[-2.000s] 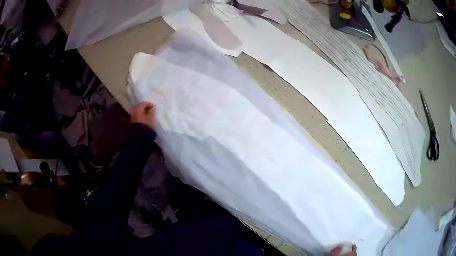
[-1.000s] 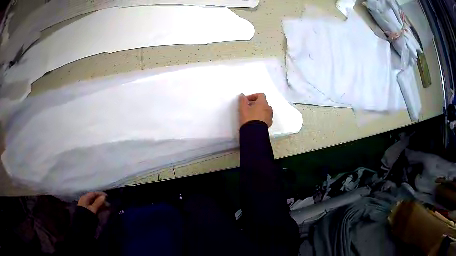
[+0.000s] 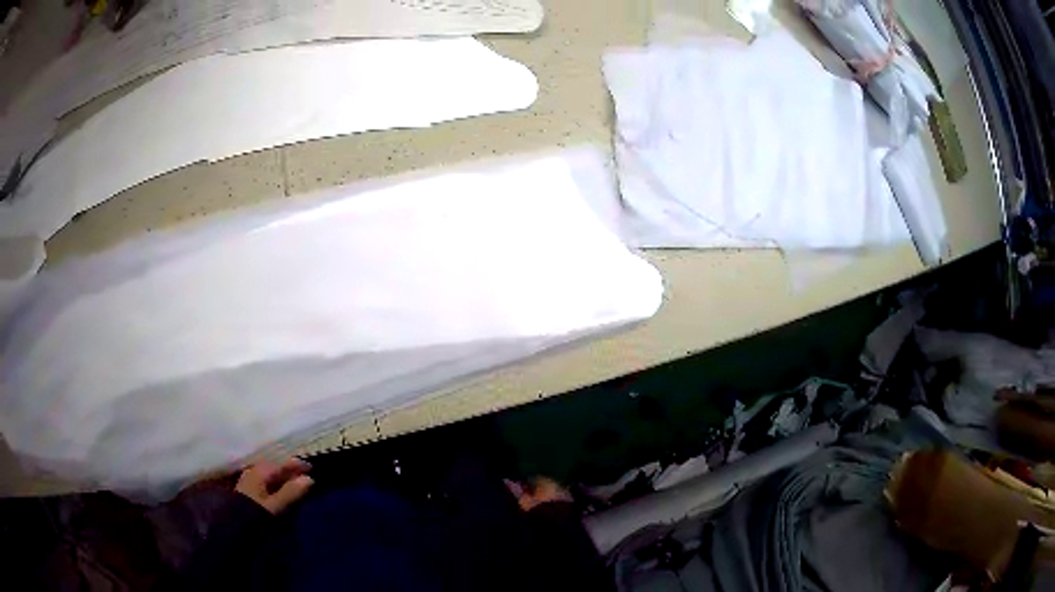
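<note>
A long bright white pattern-shaped piece (image 3: 463, 254) lies on the cutting table with its rounded end to the right. Sheer bluish-white sheets (image 3: 174, 405) show around it and along its near edge, wrinkled at the left. My left hand (image 3: 273, 483) is at the table's front edge, just below the near edge of the sheets. Its fingers are partly curled, and whether they touch the sheet is unclear. My right hand (image 3: 539, 495) is low, off the table in front of my body, dark and blurred; its fingers are hard to make out.
A second white strip (image 3: 312, 93) and a lined paper pattern (image 3: 231, 26) lie beyond. A squarish sheer pile (image 3: 740, 145) lies right. Farther right are a tied bundle (image 3: 862, 41) and a greenish-brown bar (image 3: 946, 141). Grey cloth (image 3: 798, 520) and brown rolls (image 3: 972, 509) sit below the table.
My right hand has left the white piece and dropped off the table edge. My left hand stays near the front edge. The view first swung right along the table, then shifted slightly.
</note>
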